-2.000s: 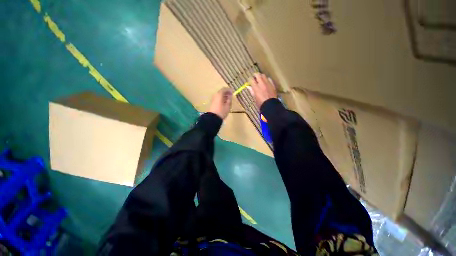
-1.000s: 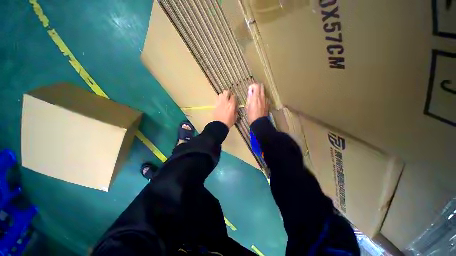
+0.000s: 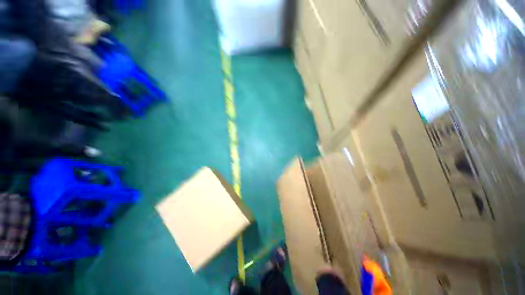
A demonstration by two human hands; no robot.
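The flat carton blanks point(image 3: 302, 224) lean against the big cartons at lower centre. What appears to be my right hand point(image 3: 328, 270) is cut off by the bottom edge at the blanks, below a dark sleeve; its fingers are too hidden and blurred to read. My left hand is not in view. The blue and orange tape dispenser point(image 3: 375, 278) lies to the right of this hand, partly cut off and not held. A thin yellow strip point(image 3: 263, 252) shows beside the blanks at the lower left.
A brown carton point(image 3: 205, 220) sits on the green floor across the yellow line. Blue plastic stools point(image 3: 72, 201) and a blurred seated person stand left. Large stacked cartons point(image 3: 391, 173), some film-wrapped, line the right. A white box-like object point(image 3: 253, 26) is at the top. My feet show at the bottom.
The view has swung up along the aisle, bringing in the stools and person. My hands have dropped to or beyond the bottom edge. The yellow strap no longer shows between them.
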